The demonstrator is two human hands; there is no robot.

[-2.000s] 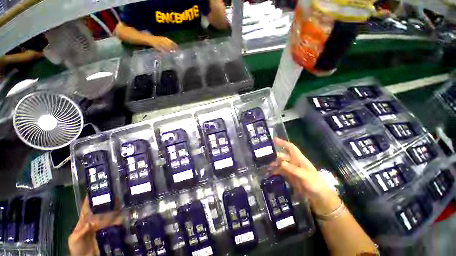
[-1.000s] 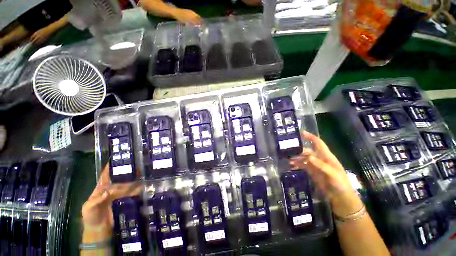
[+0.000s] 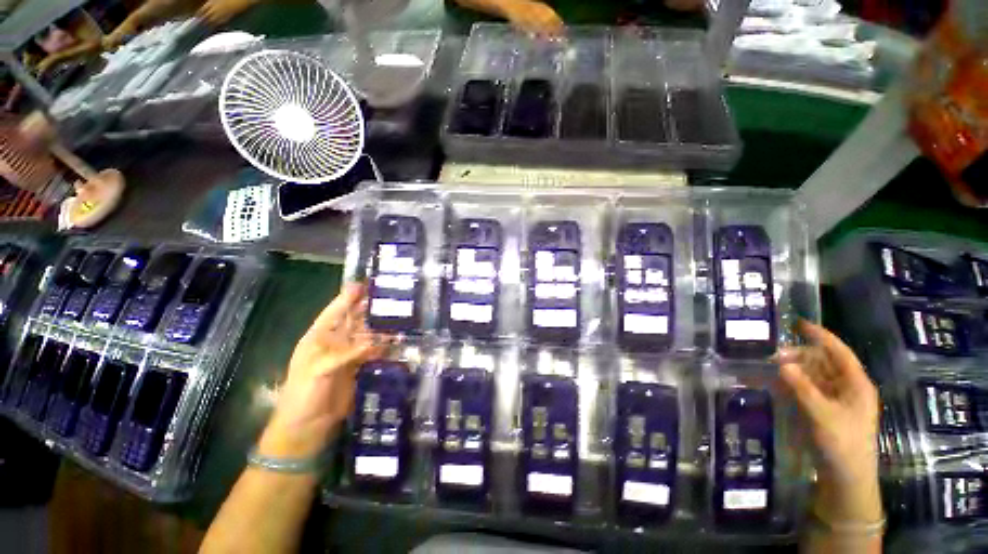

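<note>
A clear blister tray (image 3: 576, 352) with two rows of dark purple-blue keypad phones (image 3: 556, 284) spans the middle of the view. The phones lie back-up, with white labels and pale squares showing. My left hand (image 3: 330, 363) is bare and grips the tray's left edge at mid-height. My right hand (image 3: 832, 392) is bare and grips the tray's right edge. Some fingertips are hidden behind or under the clear plastic. A bracelet shows on each wrist.
Left-hand tray (image 3: 206, 368) holds face-up phones. Stacked blister trays (image 3: 883, 357) stand at right. Beyond are a far tray (image 3: 590, 152), a white fan (image 3: 293, 117), a smartphone (image 3: 325, 193), a printed card (image 3: 249, 212) and a grey post (image 3: 867, 162). Another person's hand (image 3: 525, 15) is at the top.
The view has swung left, so the scene sits farther right. The held tray looks level instead of tilted, and more of the left-hand tray shows. Both hands still hold the tray.
</note>
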